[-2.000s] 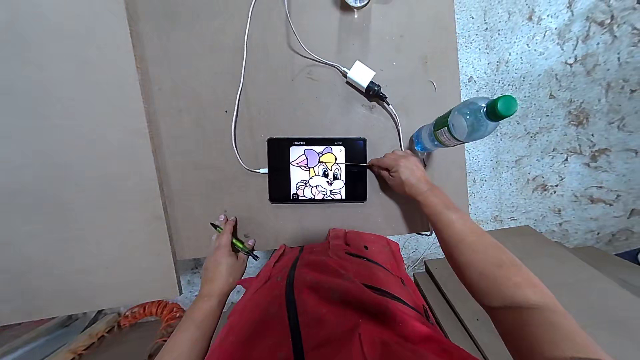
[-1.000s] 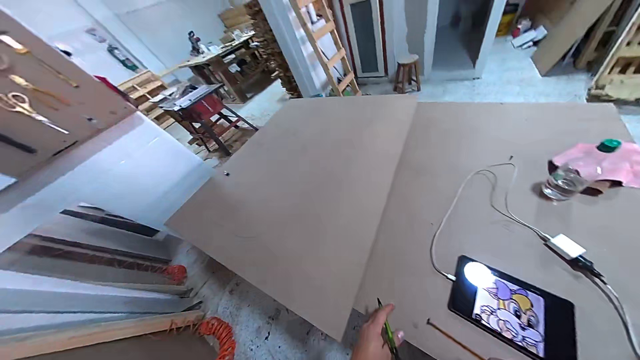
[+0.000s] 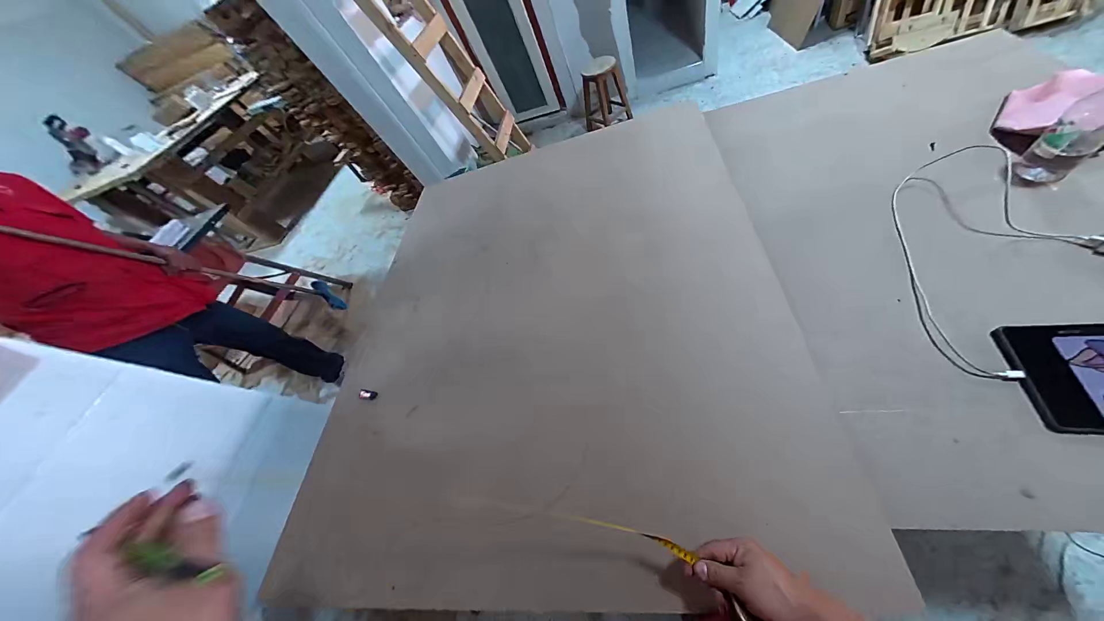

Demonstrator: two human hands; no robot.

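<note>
My left hand [image 3: 155,556], blurred, is at the lower left over a white surface, closed around a green and black pen [image 3: 168,562]. Near the front edge of a large brown board [image 3: 569,345], my right hand [image 3: 746,573] pinches a yellow tape measure blade [image 3: 668,545], whose thin strip points left over the board. What lies lower in that hand is partly hidden. At the right edge a tablet [image 3: 1061,379] showing a cartoon drawing is plugged into a white cable [image 3: 918,293].
A small dark object [image 3: 368,395] lies by the board's left edge. A plastic bottle [image 3: 1056,142] and pink cloth [image 3: 1044,103] are at the upper right. A person in red [image 3: 95,267] holding a long rod stands at the left, beyond the white surface [image 3: 112,448]. A stool [image 3: 604,90] stands behind.
The view has swung left from the tablet. My left hand with the pen has moved left, off the board. My right hand now shows with the tape; a person in red has come into view.
</note>
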